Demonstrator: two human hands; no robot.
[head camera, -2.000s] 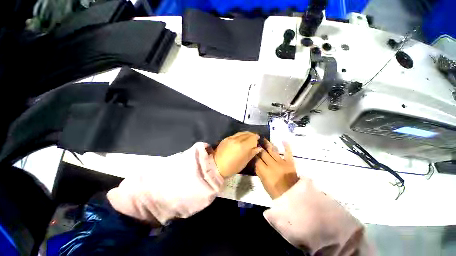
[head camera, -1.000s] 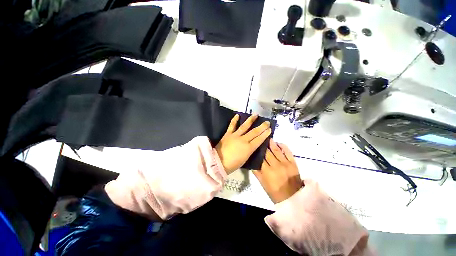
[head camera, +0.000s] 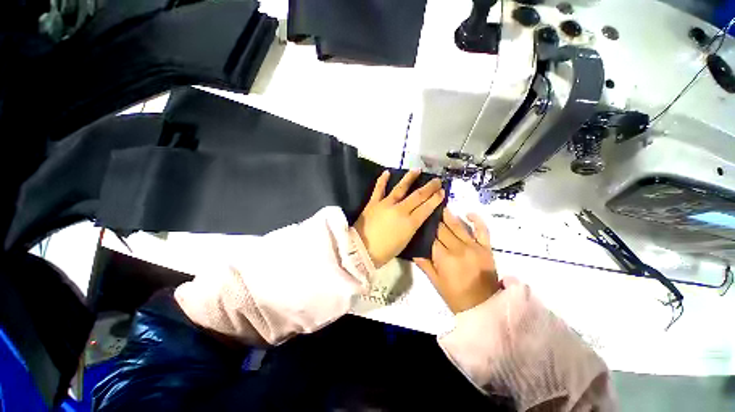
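A black cut panel (head camera: 242, 193) lies flat on the white table, its short right end just left of the lit needle area (head camera: 482, 190). My left hand (head camera: 399, 219) lies flat on that end with fingers spread, pressing it down. My right hand (head camera: 463, 261) rests at the panel's right edge, fingertips touching it near the corner. Another black panel (head camera: 242, 125) lies partly under the first. The sewing machine head (head camera: 516, 121) stands just beyond my hands. The exact edge contact under my fingers is hidden.
Layered black panels (head camera: 185, 48) are heaped at upper left, and more black pieces (head camera: 367, 32) lie at the top middle. Black snips (head camera: 629, 253) with thread ends lie right of the needle. The control panel (head camera: 677, 205) with a lit screen is at the right edge.
The panel end now lies flat under my left hand, which has shifted from beside my right hand to spread over the cloth. The view has shifted, so the machine appears higher and further right.
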